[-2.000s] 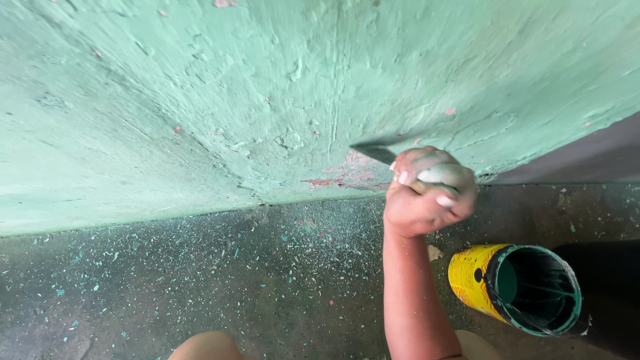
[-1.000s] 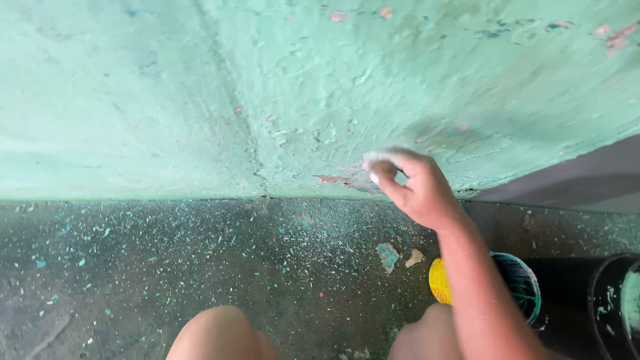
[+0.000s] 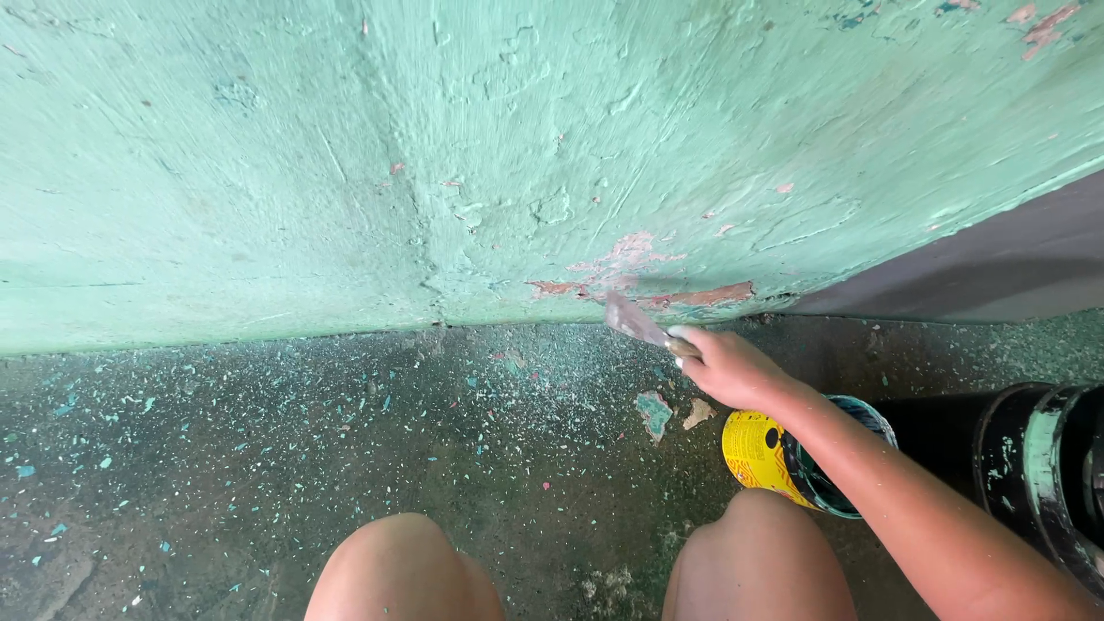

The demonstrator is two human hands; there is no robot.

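Note:
My right hand grips the handle of a paint scraper, whose flat blade points up and left at the foot of a green painted wall. Around the blade the paint is off in a pinkish bare patch, just above the line where wall and floor join. Whether the blade touches the wall I cannot tell. Loose paint chips lie over the dark floor, with one larger green flake and a tan flake below the hand. My left hand is out of the frame.
Under my right forearm stands a yellow can with a dark, paint-smeared rim. Farther right is a black drum streaked with green paint. A grey wall section meets the green wall at the right. My bare knees are at the bottom edge.
The bare patch at the wall's foot is larger and reaches farther right than before. The green and tan flakes, hidden or barely visible two seconds ago, show on the floor.

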